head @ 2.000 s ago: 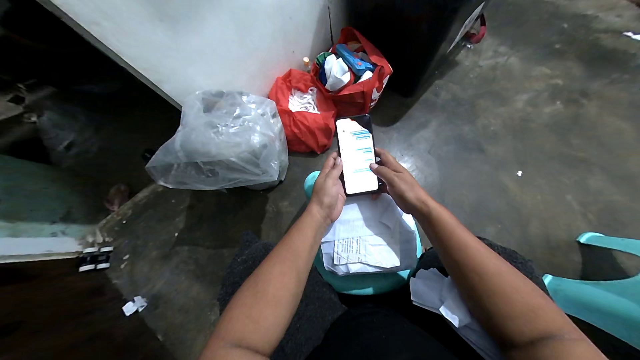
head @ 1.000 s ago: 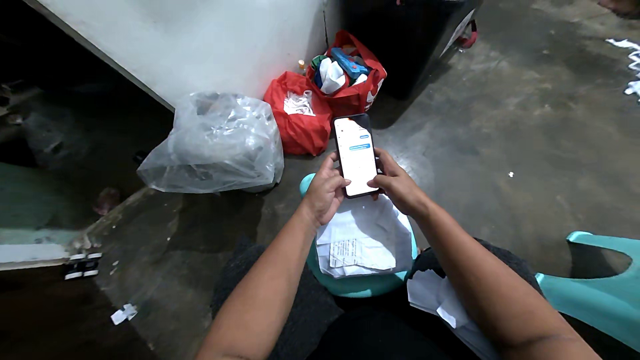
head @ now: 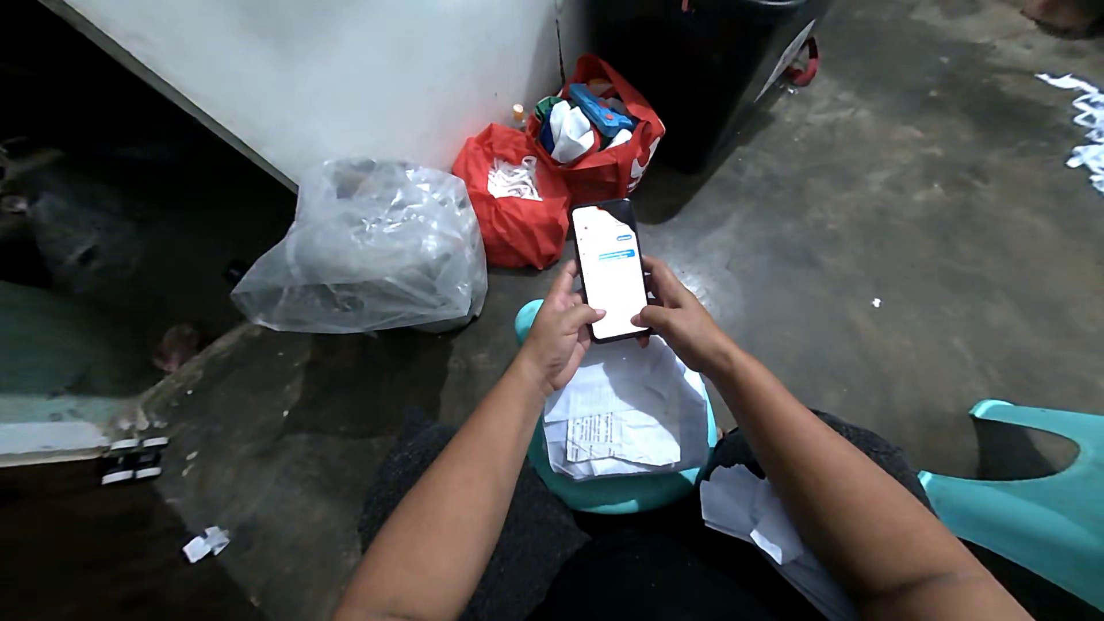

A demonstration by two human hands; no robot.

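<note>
A lit smartphone (head: 611, 272) in a dark case is held upright between both hands. My left hand (head: 561, 332) grips its lower left side, thumb on the screen's lower edge. On the lower right side is my right hand (head: 681, 315), its thumb also at the screen. Blue message bubbles show on the white display. Below the phone, a stack of white papers (head: 630, 397), the top one bearing print, lies on a turquoise plastic stool (head: 625, 496) between the legs. More loose white paper (head: 746, 509) rests on the lap by my right forearm.
A clear plastic bag (head: 379, 250) sits left of a red bag (head: 513, 207) holding white cord and a fuller red bag (head: 612, 172). Behind stands a black bin-like container (head: 690, 86). A turquoise plastic chair (head: 1018, 483) is at right; paper scraps (head: 205, 544) lie on the floor.
Since the first frame, both thumbs have shifted over the lower part of the phone screen, and the messages displayed have changed. Both hands keep hold of the phone.
</note>
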